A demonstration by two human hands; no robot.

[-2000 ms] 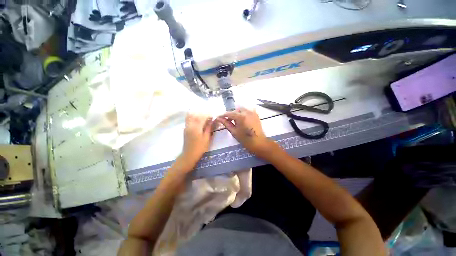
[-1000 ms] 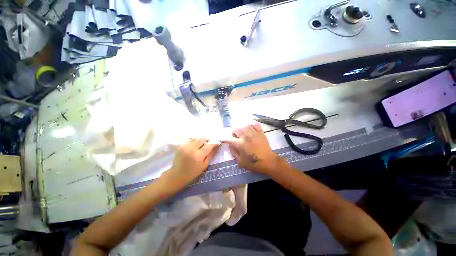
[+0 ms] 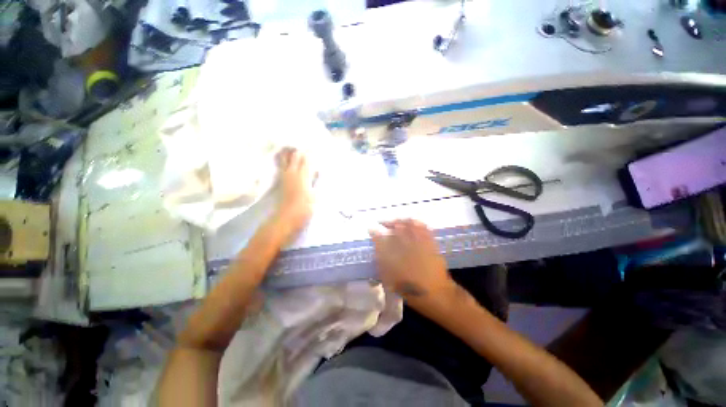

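A large white to cream cloth [image 3: 231, 151] lies on the table left of the needle area [image 3: 389, 155], partly washed out by bright light. My left hand [image 3: 296, 187] rests at the cloth's right edge, fingers pointing away from me; glare hides whether it grips the cloth. My right hand [image 3: 407, 253] is over the ruler strip [image 3: 318, 258] at the table's front edge, below the needle area, blurred; whether it holds anything cannot be told. The white sewing machine [image 3: 478, 87] stands behind.
Dark scissors [image 3: 485, 195] lie right of the needle area. A lit phone [image 3: 681, 171] is at the right. Cream cloth [image 3: 318, 326] hangs at the front edge. Cut pieces [image 3: 187, 32] are at the top left. A yellow-beige block [image 3: 24, 232] is at the far left.
My hands were together at the needle area and are now apart. My left hand moved left and away from me onto the cloth's edge. My right hand moved back toward the front edge.
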